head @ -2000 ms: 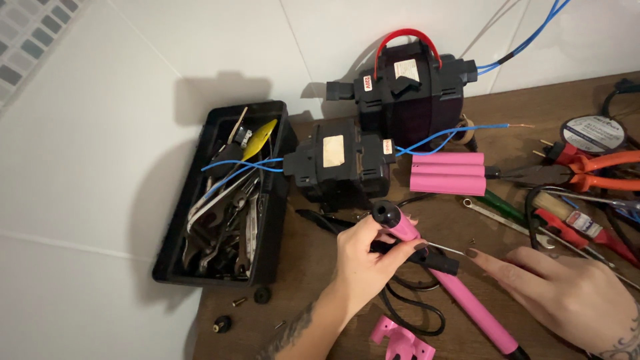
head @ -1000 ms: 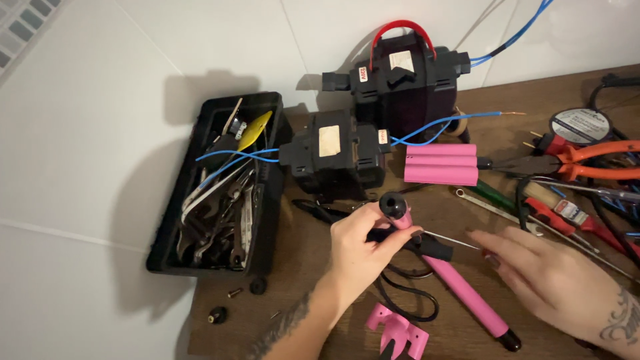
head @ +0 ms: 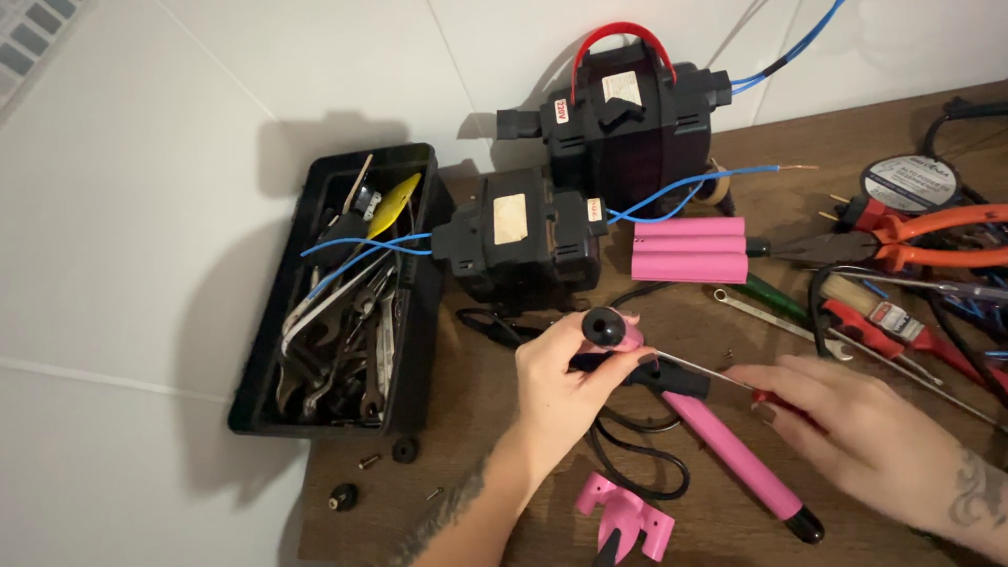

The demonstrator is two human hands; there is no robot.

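My left hand [head: 563, 386] is closed around a pink tubular plastic part with a black end cap [head: 605, 326]. A screwdriver with a thin metal shaft [head: 701, 368] and a red handle is held by my right hand [head: 843, 425]; its tip meets the pink part beside my left thumb and cannot be made out. Below my hands lies a pink tube [head: 740, 457] with a black tip, its upper end by a black plastic piece [head: 677, 380]. A pink bracket-like plastic part [head: 624, 512] rests at the bottom, and a black cord [head: 683, 476] loops between.
Two black transformer-like units [head: 520, 236] [head: 638, 134] stand by the tiled wall. A black toolbox [head: 433, 315] of wrenches is at left, with screws and a rubber foot [head: 405, 450] below it. A pink three-ridged piece [head: 689, 250], orange-handled pliers [head: 906, 244], a wrench [head: 780, 323] and a brush [head: 874, 311] lie right.
Both hands keep their holds on the pink part and the screwdriver. The view has shifted slightly; nothing else has plainly changed.
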